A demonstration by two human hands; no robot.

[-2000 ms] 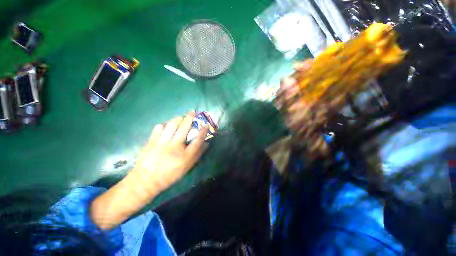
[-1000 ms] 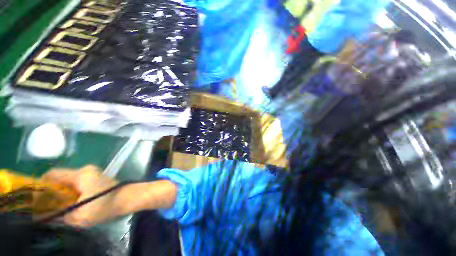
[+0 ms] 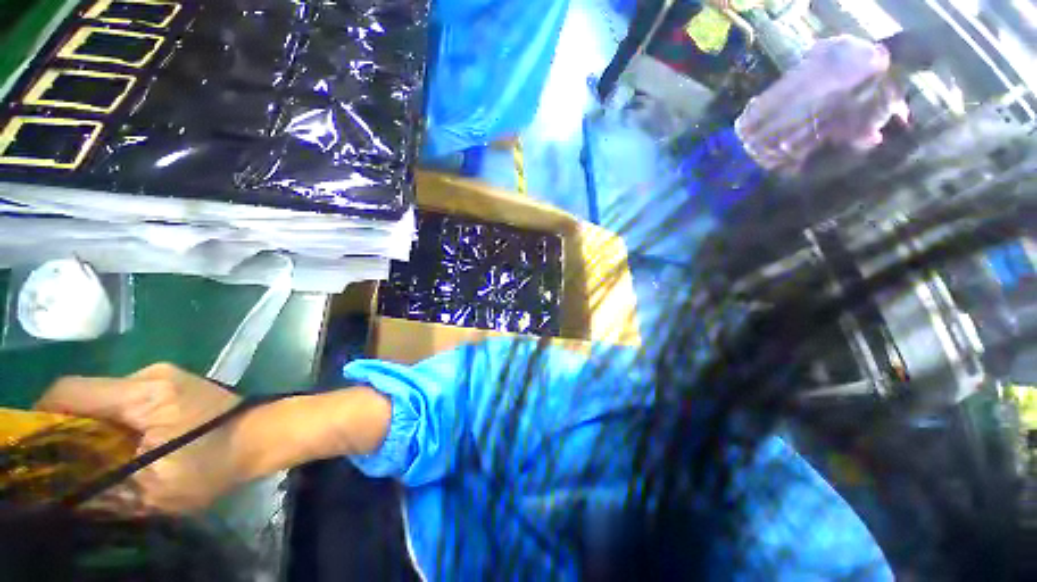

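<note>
My right hand (image 3: 171,438) is at the lower left, at the end of a blue sleeve. It is closed around the thick yellow-orange body of the electric screwdriver (image 3: 63,455), which is cut off by the left edge. A thin dark cord runs from it across my wrist. The screwdriver's tip is out of the picture. My left hand is not in view, and no handset unit shows.
A glossy black parts tray (image 3: 262,108) with pale-edged frames lies on a white stack. A round white item in a clear bag (image 3: 63,301) and a pale strip (image 3: 256,324) lie nearby. A cardboard box (image 3: 608,284) holds another black tray. Dark hair blurs the right side.
The view has swung right, away from the green mat, round plate and handsets. My left hand has gone out of view. My right hand still holds the screwdriver, now at the lower left.
</note>
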